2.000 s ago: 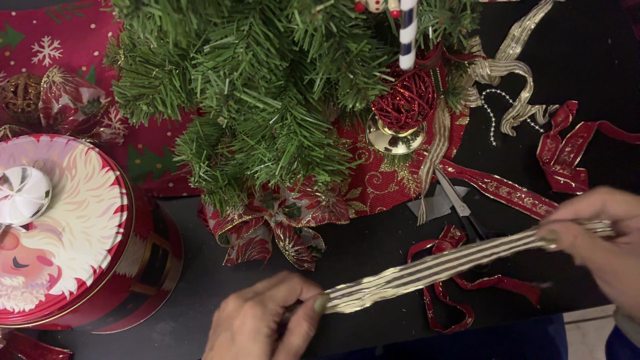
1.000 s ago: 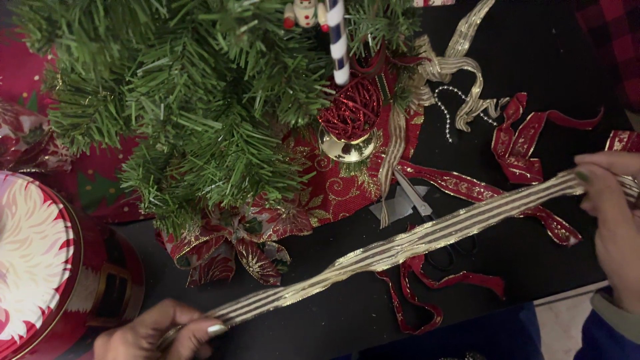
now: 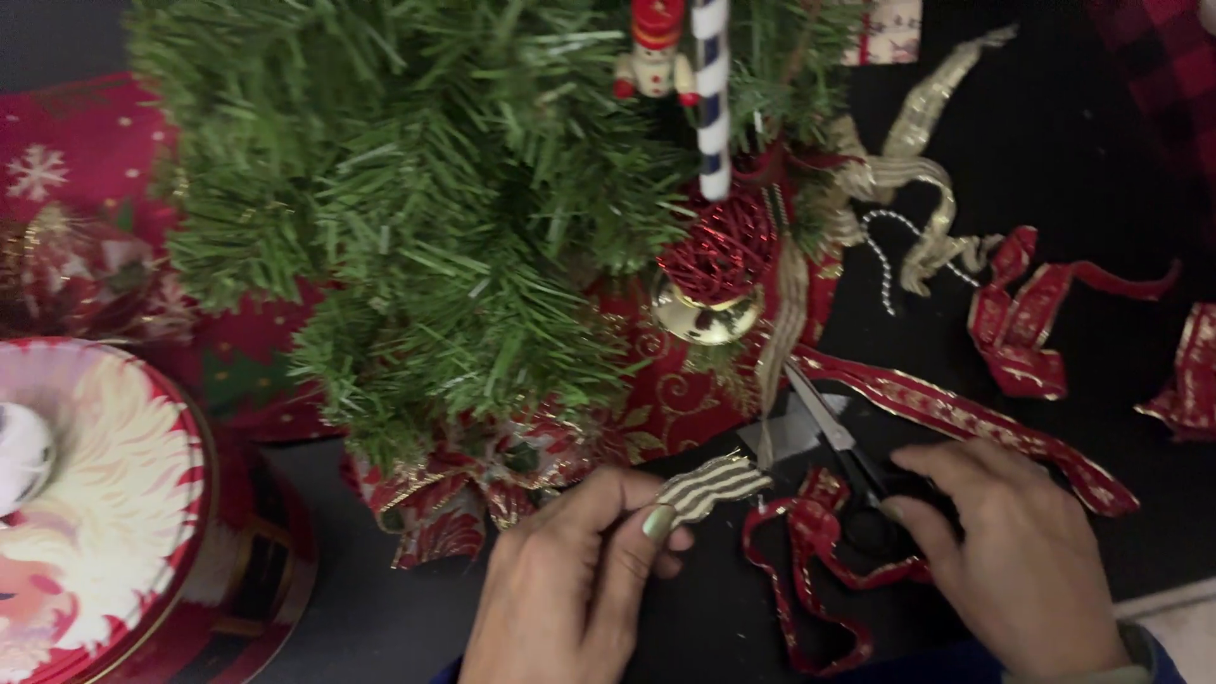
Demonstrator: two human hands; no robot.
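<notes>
My left hand (image 3: 589, 560) pinches a gold-and-brown striped ribbon (image 3: 712, 487) between thumb and fingers; a short end sticks out to the right, and the rest is hidden by the hand. My right hand (image 3: 1007, 551) is at the black handles of a pair of scissors (image 3: 836, 437), fingers spread, the thumb by the handle; whether it touches them is hard to tell. The scissors lie on the black table with their blades pointing up and left, over a small grey piece (image 3: 793, 432). Beneath and beside the handles is a looped red ribbon (image 3: 807, 570) with gold edges.
An artificial Christmas tree (image 3: 456, 190) fills the upper middle, with a red wicker-like ball (image 3: 727, 247) and a gold bell (image 3: 708, 316) at its right. A round Santa tin (image 3: 237, 551) stands at left. Red ribbons (image 3: 1016, 332), gold ribbon (image 3: 926, 180) and a beaded string (image 3: 883, 252) lie at right.
The striped ribbon was stretched between both hands; my right hand has let it go and moved left to the scissors. My left hand has moved right and up with the ribbon.
</notes>
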